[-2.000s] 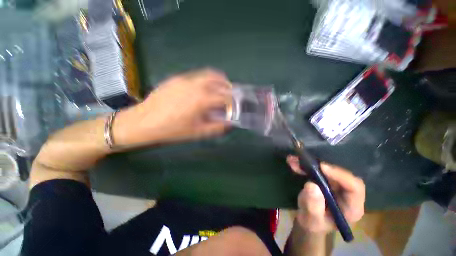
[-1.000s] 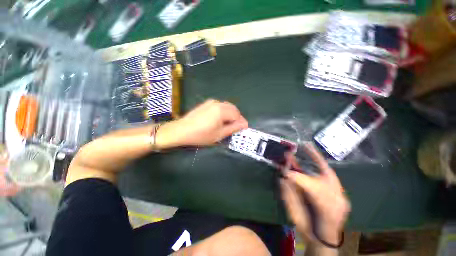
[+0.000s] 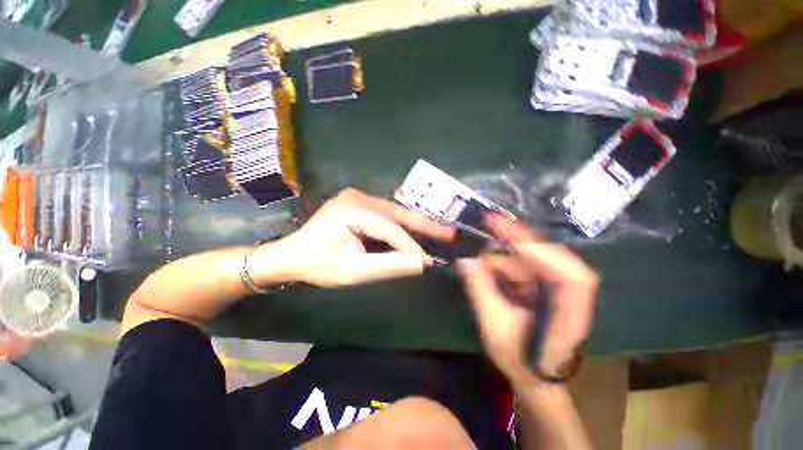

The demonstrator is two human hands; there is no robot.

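Note:
A white phone board (image 3: 430, 187) lies tilted on the dark green mat, its right end partly behind my right fingers. Just below it, a small dark piece that looks like an LCD module (image 3: 468, 243) is between my hands, blurred. My left hand (image 3: 357, 244) pinches its left side. My right hand (image 3: 539, 286) has its fingertips at its right side. My right hand also holds the soldering iron, whose dark handle (image 3: 541, 325) lies against the palm. The iron's tip cannot be made out.
Stacked phone boards (image 3: 607, 75) lie upper right, with a single board (image 3: 620, 177) below them. LCD stacks (image 3: 255, 132) and loose LCD modules (image 3: 334, 77) are upper left. Clear trays (image 3: 106, 189) and a small fan (image 3: 38, 300) are left. A round tan container (image 3: 768, 218) is at right.
The phone board has left my left fingers and lies on the mat. My hands have come together below it around the small dark piece. The iron's handle now shows in my right palm.

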